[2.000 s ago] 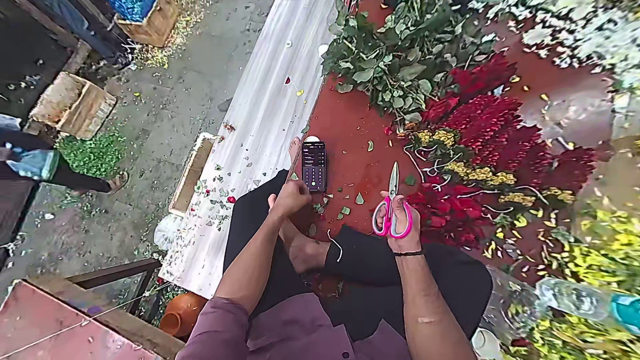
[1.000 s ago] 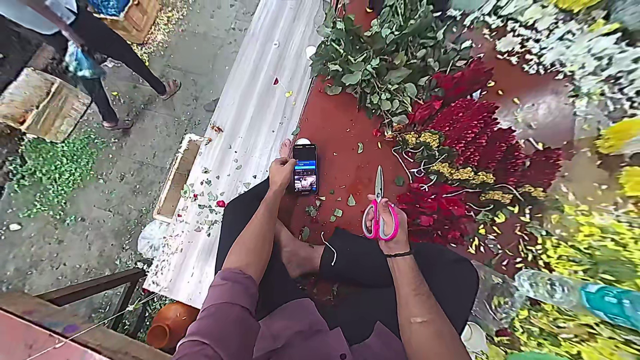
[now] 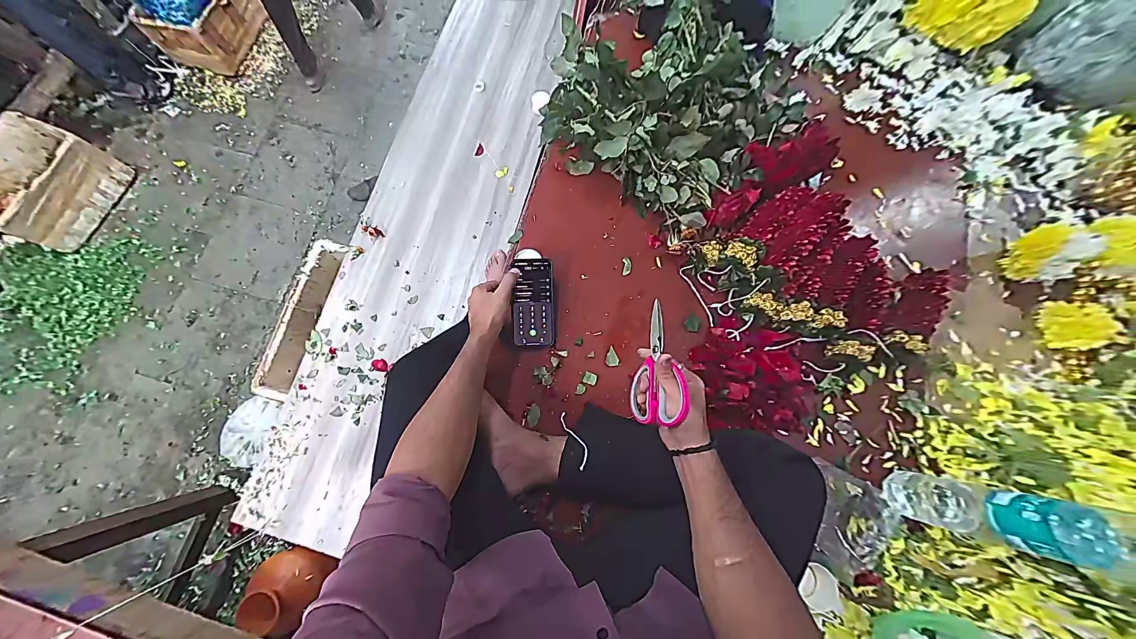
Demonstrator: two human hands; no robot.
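Observation:
My left hand [image 3: 491, 306] is at the left edge of a black smartphone [image 3: 533, 303], which lies on the red surface with a dial pad lit on its screen. One finger reaches to the phone's upper left; whether the hand grips it, I cannot tell. My right hand [image 3: 679, 399] holds scissors with pink handles [image 3: 658, 390], blades together and pointing away from me. To the right of them lie dark red flower garlands [image 3: 799, 248] with small yellow flowers [image 3: 794, 312] and white string. Green leafy stems [image 3: 657, 115] are heaped beyond the phone.
A white plank [image 3: 417, 204] runs along the left. Yellow petals [image 3: 1021, 426], white flowers [image 3: 967, 115] and a plastic bottle [image 3: 1056, 530] lie at the right. An orange clay pot [image 3: 282, 590] stands at lower left, wooden crates [image 3: 67, 182] on the ground, and a person's leg [image 3: 291, 40] at upper left.
The phone's screen has switched from a page with pictures to a dial pad. The passer-by at the left has moved toward the top edge. My right hand still holds the scissors.

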